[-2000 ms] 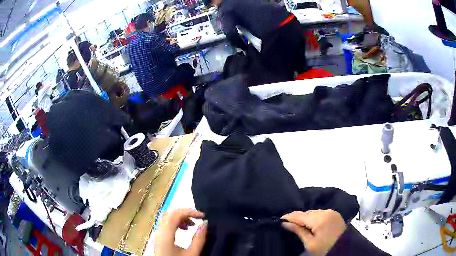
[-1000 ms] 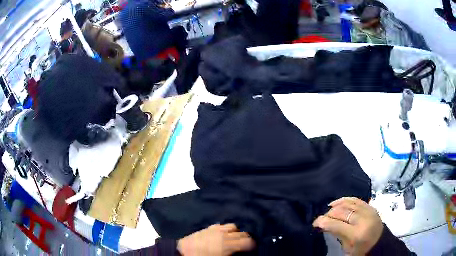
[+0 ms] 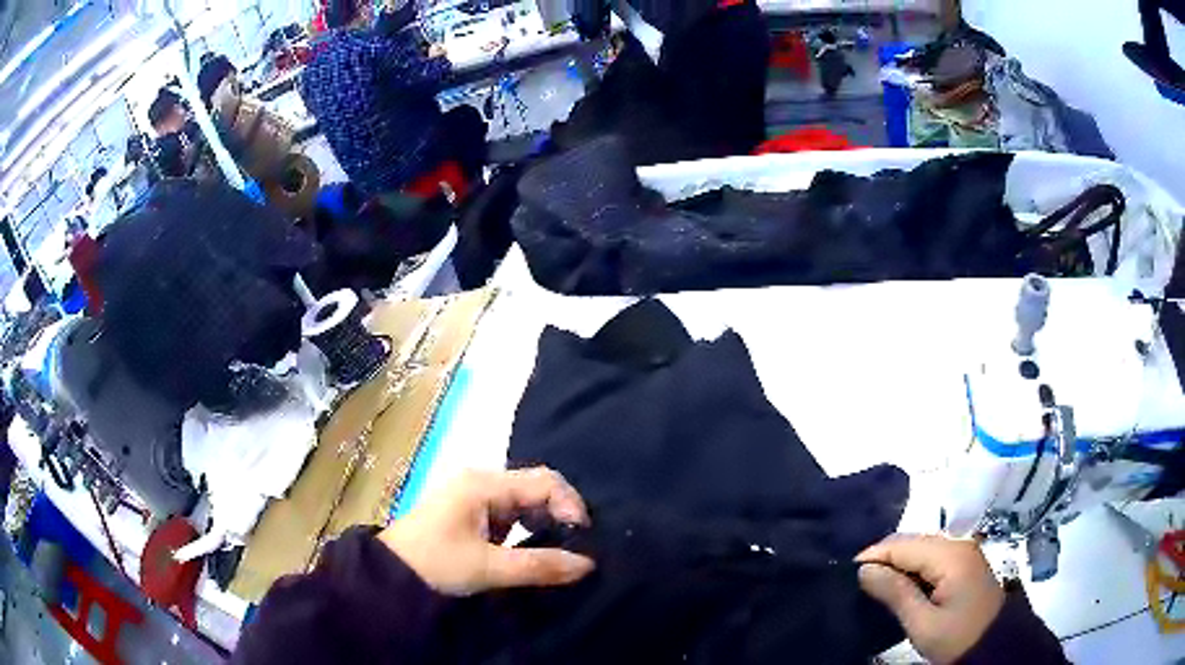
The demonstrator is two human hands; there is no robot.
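Note:
A black garment (image 3: 663, 429) lies spread on the white table in front of me. My right hand (image 3: 936, 591) pinches its edge on the right between thumb and fingers. My left hand (image 3: 500, 533) is on its left side, with bunched black cloth between thumb and fingers. A stretch of the garment lies between my hands, with small white specks on it. The lower part of the garment runs out of the picture. Part of the left palm side is hidden by the fingers and cloth.
A white sewing machine (image 3: 1079, 416) stands at the right, with scissors (image 3: 1166, 585) at the right rim. Dark garments (image 3: 806, 234) lie in the trough behind. Cardboard (image 3: 377, 442) and a thread spool (image 3: 341, 331) are at the left. People sit and stand further back.
My left hand has moved up and left, and its fingers have parted around the cloth. My right hand stays near the right edge. The garment's lower left flap no longer shows spread out.

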